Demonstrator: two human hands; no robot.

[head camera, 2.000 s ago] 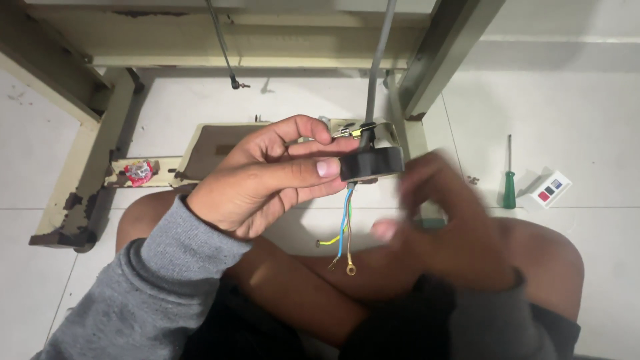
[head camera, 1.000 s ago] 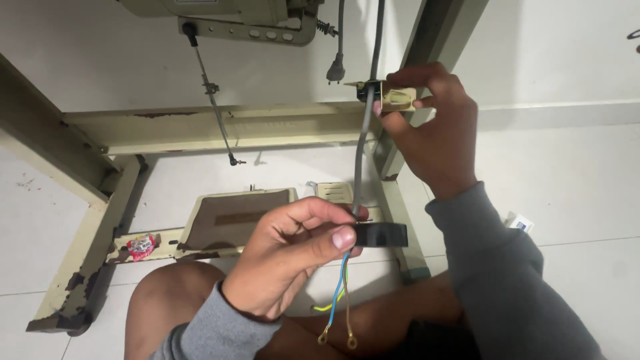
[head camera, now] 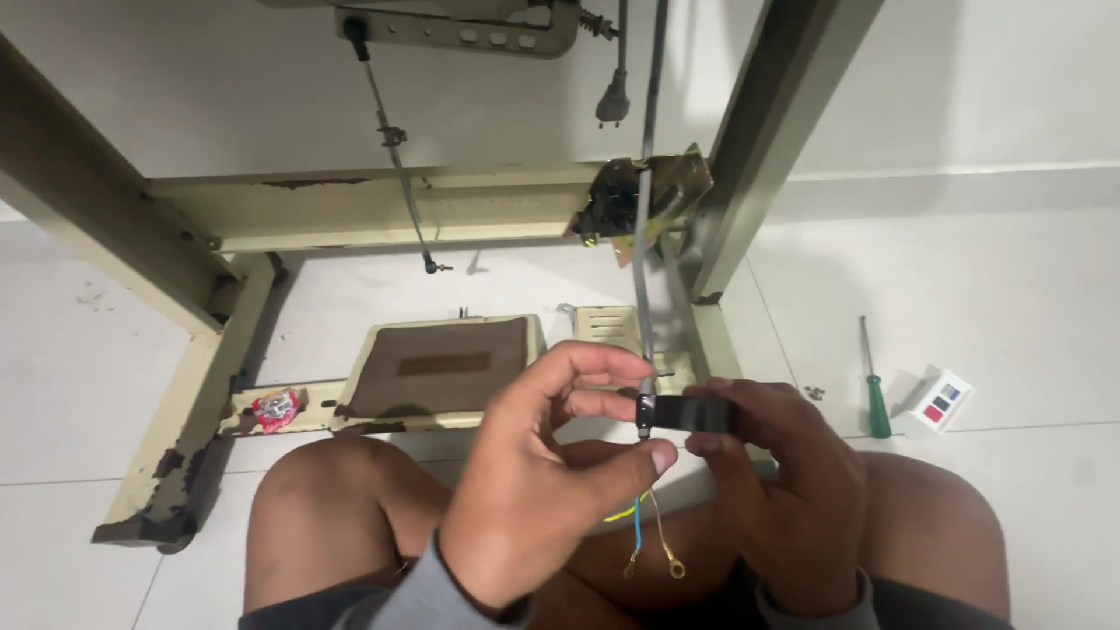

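Observation:
A grey cable hangs down from the top of the head view. My left hand holds it near its lower end, where black tape is wrapped round it. My right hand grips a roll of black electrical tape just right of the cable. Below the hands hang a blue wire, a brown wire and a yellow-green wire; the brown one ends in a ring terminal. Higher up, a metal bracket with a black part hangs on the cable.
A worn metal stand frames the view, with a linkage rod and a power plug hanging inside. A brown-topped pedal lies below. On the right floor are a green screwdriver, a switch box and small screws; a red packet lies left.
My right hand has let go of the bracket on the cable and come down to the tape roll, which was beside my left hand one second ago.

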